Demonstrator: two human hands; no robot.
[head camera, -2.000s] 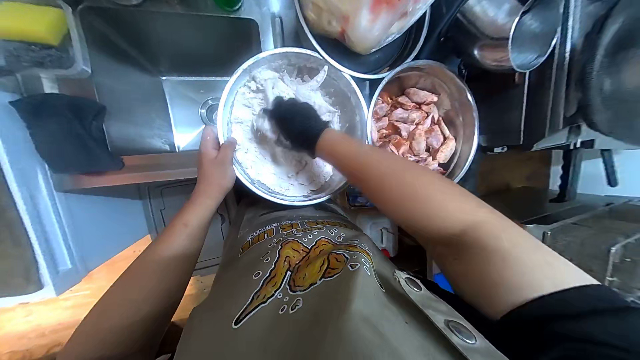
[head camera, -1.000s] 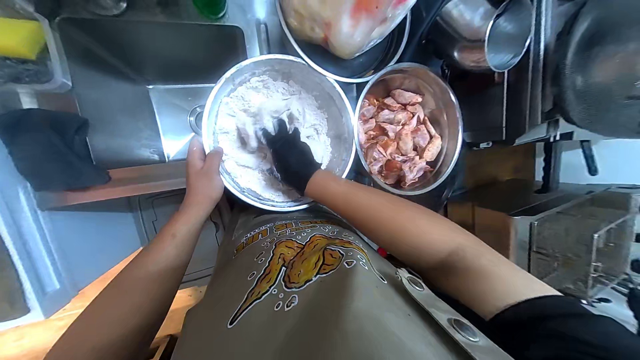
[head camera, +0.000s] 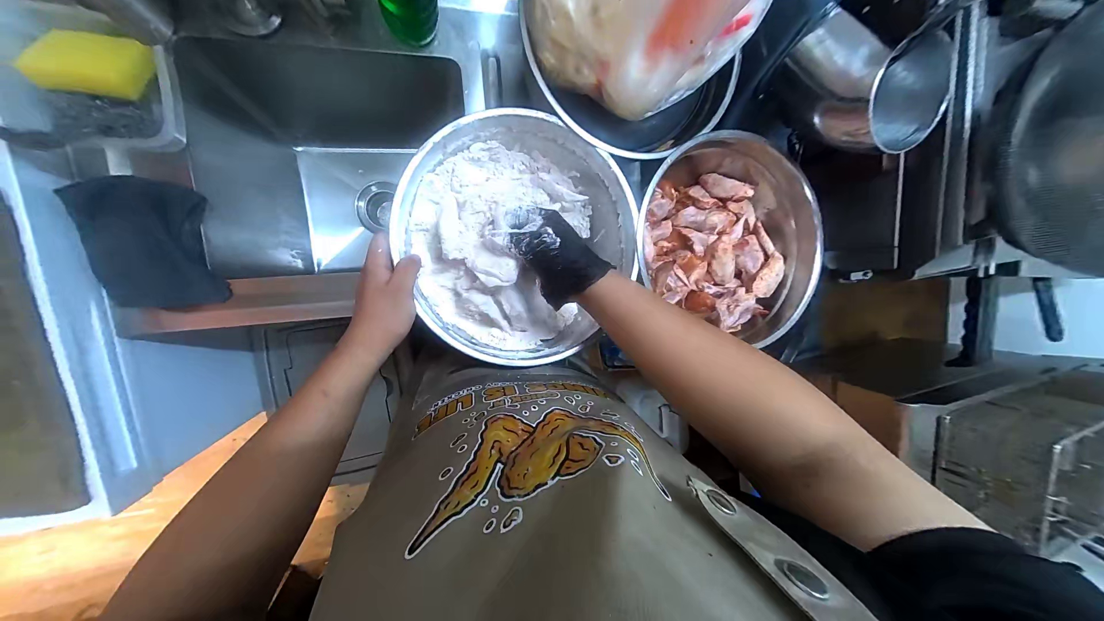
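Note:
My left hand (head camera: 385, 293) is bare and grips the left rim of a metal mixing bowl (head camera: 614, 194), thumb over the edge. Inside the bowl lie white flour (head camera: 492, 172) and flour-coated pieces (head camera: 487, 259). My right hand (head camera: 559, 257), in a black glove dusted with flour, reaches into the bowl's right half. Its fingertips are down at the flour, and whether they hold a piece is not clear. Just right of this bowl, a steel pot (head camera: 798, 250) holds raw, reddish chicken pieces (head camera: 716, 233).
Behind the bowl are a steel sink (head camera: 319, 86) and a pan (head camera: 630, 142) with a filled plastic bag (head camera: 638, 52) on it. A dark cloth (head camera: 142, 241) hangs at left, near a yellow sponge (head camera: 86, 65). An empty steel pot (head camera: 914, 90) lies tilted at back right.
My gloved right hand has moved about within the flour, its fingers spread a second ago. My left hand has stayed at the bowl's left rim.

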